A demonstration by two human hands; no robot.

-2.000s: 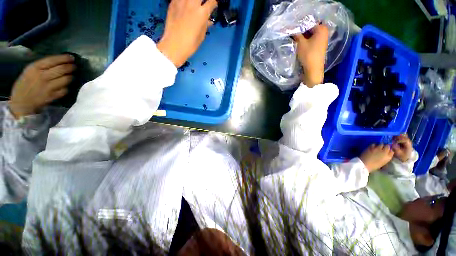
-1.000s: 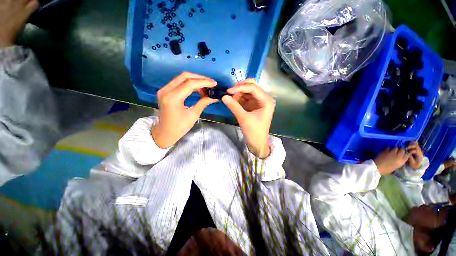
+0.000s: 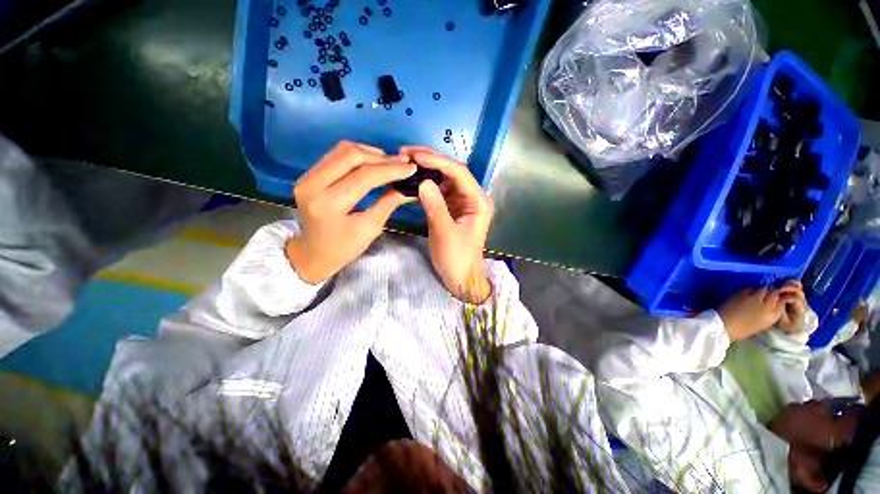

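Observation:
My left hand (image 3: 349,207) and my right hand (image 3: 452,214) meet over the near edge of the light blue tray (image 3: 328,135). Both hold a small black plastic housing (image 3: 418,180) between their fingertips. The fingers cover part of it, and no ring can be made out on it. In the tray lie two black housings, one to the left (image 3: 332,86) and one to the right (image 3: 388,89). Small black rings (image 3: 322,29) are scattered around and beyond them.
A crinkled clear plastic bag (image 3: 642,106) stands right of the tray. Beyond it is a dark blue bin (image 3: 709,236) holding black parts (image 3: 780,174). Another person's hands (image 3: 762,311) are beside that bin. A white sleeve (image 3: 34,246) shows at the left edge.
My hands came down from the tray and the bag to meet around the housing. Since one second ago, my right hand has closed in further over it. The left neighbour's hand has left the view.

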